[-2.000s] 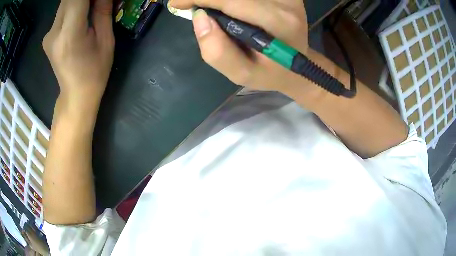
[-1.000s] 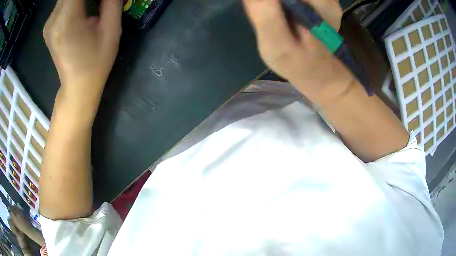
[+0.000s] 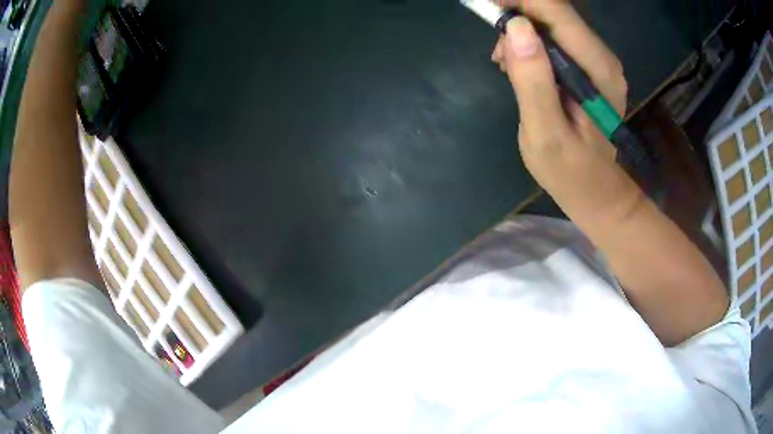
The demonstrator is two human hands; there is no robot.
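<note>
My right hand point(image 3: 568, 93) is at the upper right, closed around a soldering iron point(image 3: 593, 106) with a black handle, green band and white collar; its tip is cut off by the top edge. My left forearm point(image 3: 51, 161) runs up the left side, and the hand is beyond the top edge. Stacked black phone units with green boards point(image 3: 106, 63) lie beside the forearm. A white grid tray point(image 3: 152, 246) with tan cells lies below them, with a few red modules point(image 3: 178, 349) at its near end.
The dark bench top point(image 3: 339, 153) has small pale marks. More white grid trays point(image 3: 750, 186) are at the right edge. The iron's black cord point(image 3: 678, 80) runs behind my right hand. A red thing point(image 3: 8, 271) shows at the left edge.
The view has shifted left. My left hand has left the board it was at and gone out past the top left. My right hand has moved right with the iron. The board is out of view.
</note>
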